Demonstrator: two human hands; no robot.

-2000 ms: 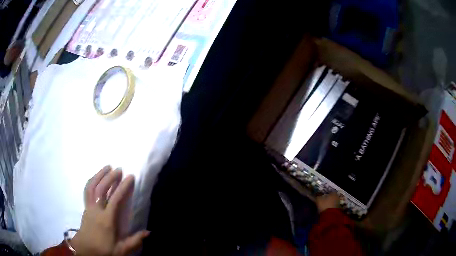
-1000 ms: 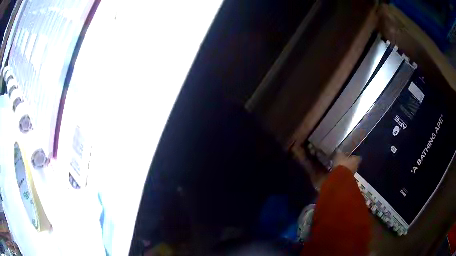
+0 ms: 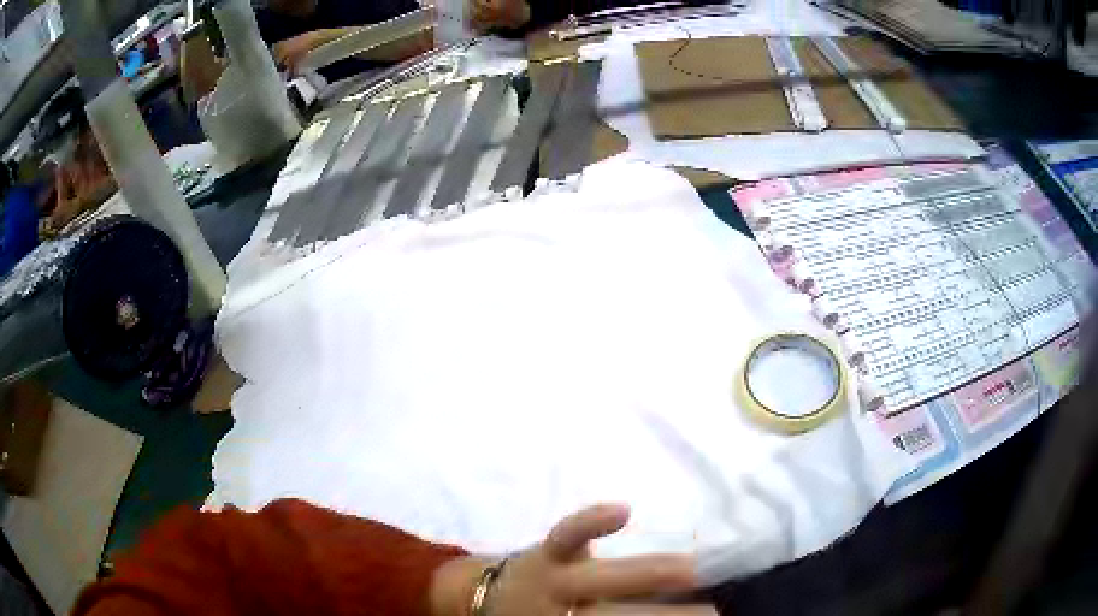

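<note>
My left hand (image 3: 602,578) lies at the near edge of the white cloth (image 3: 482,349), thumb and a finger apart, holding nothing visible. Its lower part is cut off by the bottom edge. A cream-yellow tape roll (image 3: 792,383) lies flat on the right part of the cloth. Grey flat strips (image 3: 397,157) lie side by side along the far left, small pale fittings at their near ends. My right hand is not in view.
A printed sheet with rows of white strips (image 3: 927,277) lies at right. Brown cardboard (image 3: 710,84) bears two pale strips behind. A black fan (image 3: 127,298) stands left. Other people's hands (image 3: 307,48) are opposite. A dark blurred shape (image 3: 1048,517) crosses the lower right.
The view has swung from the floor carton to the bench. The carton, its strips and my right arm have left the picture. My left hand, unseen one second ago, shows at the bottom.
</note>
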